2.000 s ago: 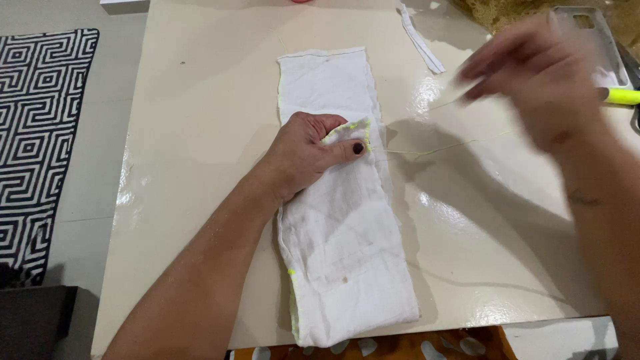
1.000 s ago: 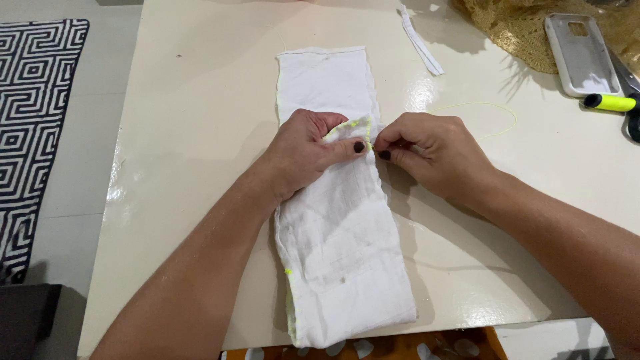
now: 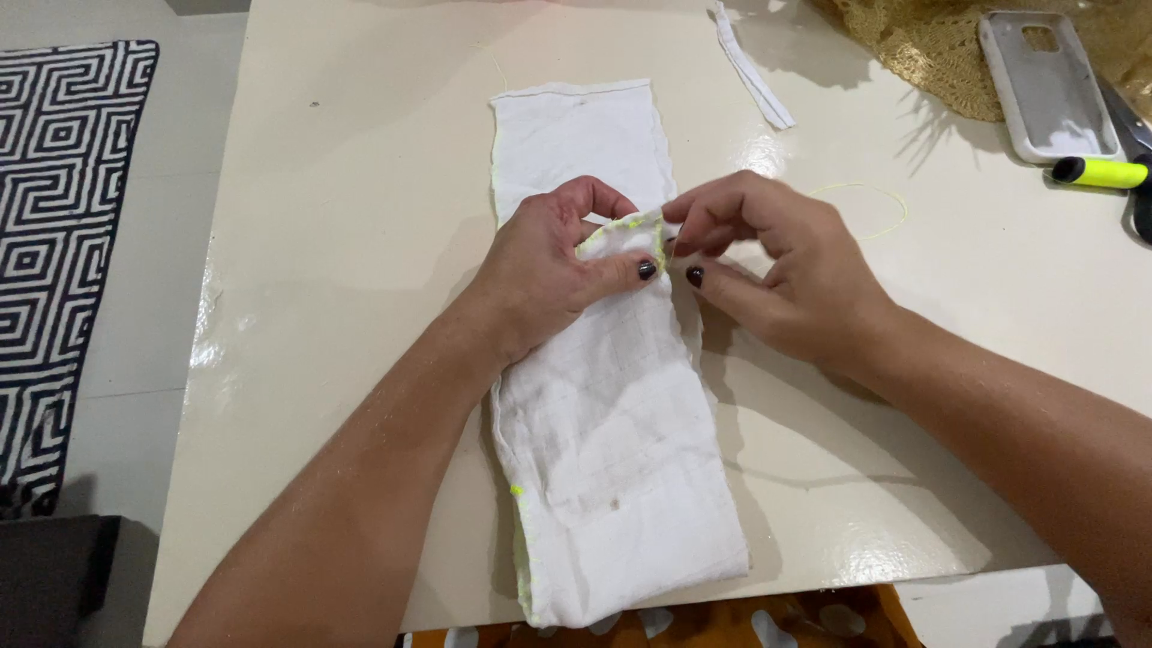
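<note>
A folded strip of white cloth (image 3: 621, 432) lies lengthwise toward me, edged with neon-yellow stitching. My left hand (image 3: 567, 261) pinches its raised, stitched corner, thumb on top and fingers behind. Close against the right side of that corner is my right hand (image 3: 774, 261), its fingers curled and thumb a little apart. Whether a needle is between its fingertips cannot be made out. A loop of yellow thread (image 3: 904, 211) lies on the table behind the right hand.
On the cream table (image 3: 342, 324) are a narrow white fabric strip (image 3: 751, 72), a pale phone case (image 3: 1048, 99), a neon-yellow marker (image 3: 1102, 173), partly visible scissors (image 3: 1143, 198) and a gold lacy cloth (image 3: 927, 54). A patterned rug (image 3: 63, 234) lies on the floor at left.
My right hand was raised and blurred at upper right two seconds ago, with thread stretched from the cloth; it came down beside the corner. My left hand keeps its hold.
</note>
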